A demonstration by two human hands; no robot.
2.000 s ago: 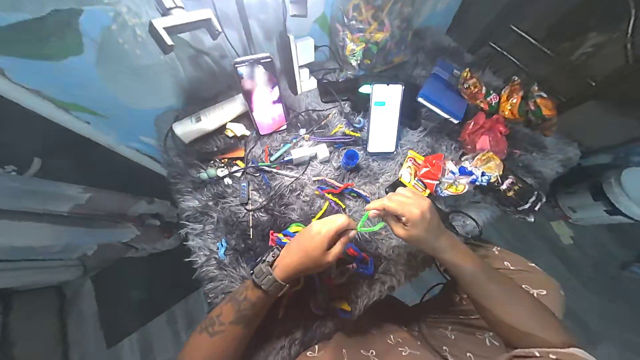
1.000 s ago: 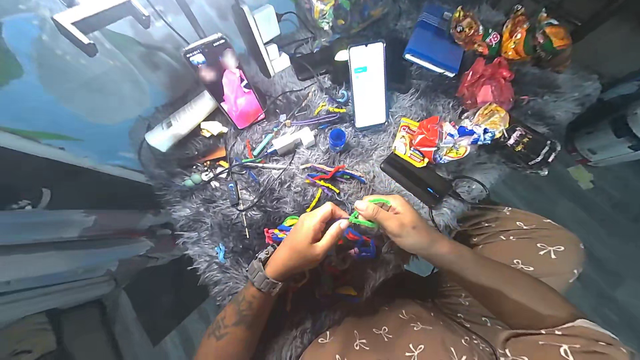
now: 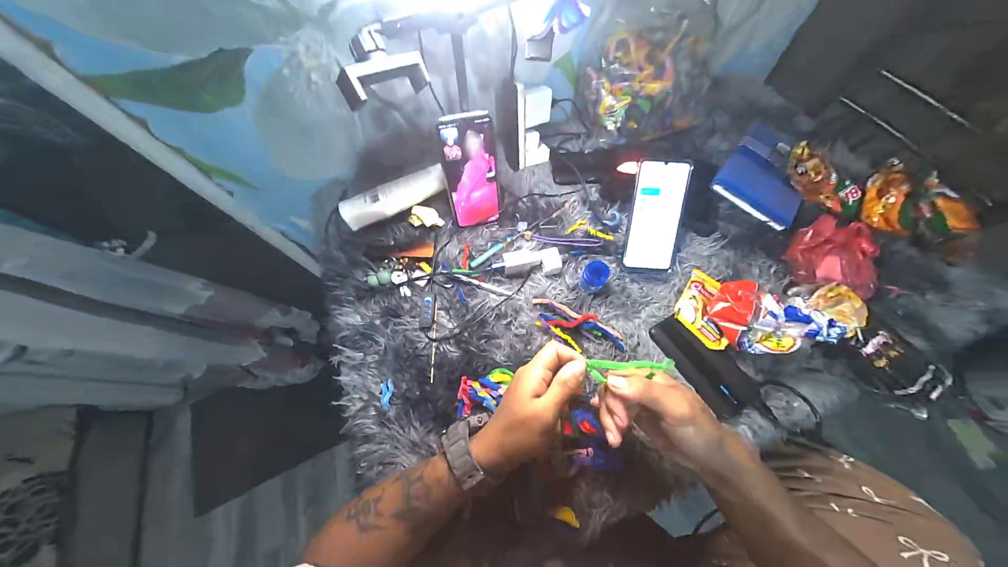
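Observation:
A green fuzzy strand, like a pipe cleaner (image 3: 630,366), is stretched between my two hands, bent back on itself. My left hand (image 3: 543,394) pinches its left end between thumb and forefinger. On the other side my right hand (image 3: 657,405) grips the strand near the thumb, with the lower fingers partly spread. Beneath the hands lies a bundle of multicoloured strands (image 3: 484,391), partly hidden by them. Red, blue and yellow strands (image 3: 579,321) rest on the grey fur cover (image 3: 394,346) just above the hands.
Two lit phones (image 3: 472,169), (image 3: 657,214) stand farther back. A blue jar (image 3: 595,276), white adapter (image 3: 531,261) and cables lie between. At the right are a black power bank (image 3: 697,366), snack packets (image 3: 732,311), a blue box (image 3: 757,185) and a red plastic bag (image 3: 832,252).
The green strand, bunched at my fingers one second ago, now extends rightward in a longer double length. My right hand has turned, its lower fingers more spread. The view has shifted.

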